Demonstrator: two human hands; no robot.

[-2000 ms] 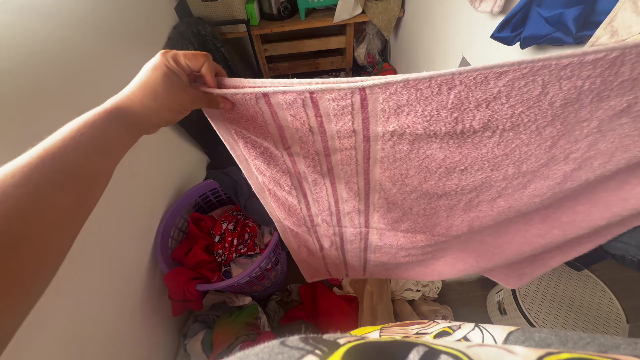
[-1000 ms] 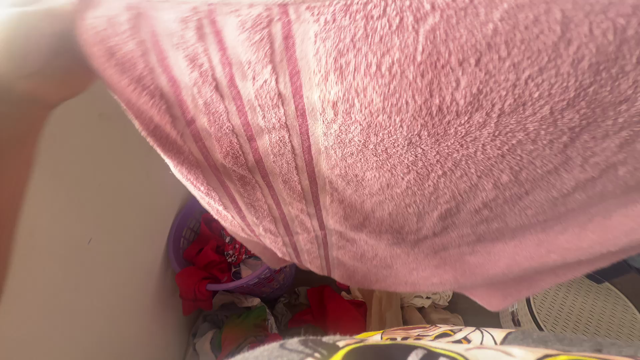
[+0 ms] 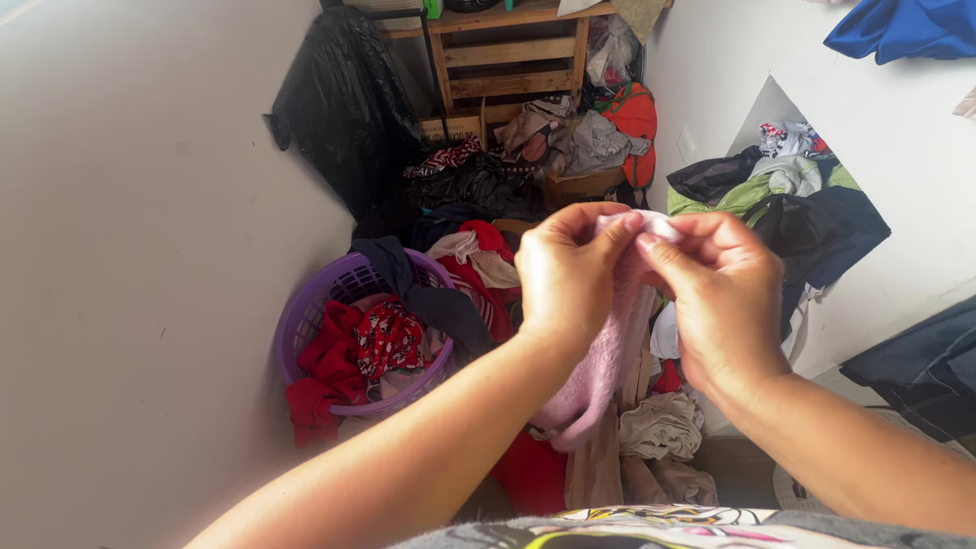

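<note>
A pink terry towel (image 3: 598,374) hangs bunched and narrow between my two hands, in the middle of the head view. My left hand (image 3: 572,267) pinches its top edge between thumb and fingers. Close beside it, my right hand (image 3: 713,282) grips the same edge from the right. The towel's lower end dangles over clothes heaped below, and my left forearm partly covers it. Left of the towel stands a purple plastic laundry basket (image 3: 288,335) holding red and patterned clothes (image 3: 389,335), with a dark garment (image 3: 427,297) draped over its rim.
A black plastic bag (image 3: 343,107) hangs by the left wall. Behind are a wooden slatted rack (image 3: 511,52) and a cardboard box (image 3: 583,187) under clothes. More clothes (image 3: 801,221) are piled in an opening at the right wall. Beige garments (image 3: 662,427) lie below, and blue cloth (image 3: 900,30) hangs upper right.
The towel was spread wide across the view and is now gathered into a narrow hanging bunch. My left hand has come from the left to the middle, and my right hand has come into view.
</note>
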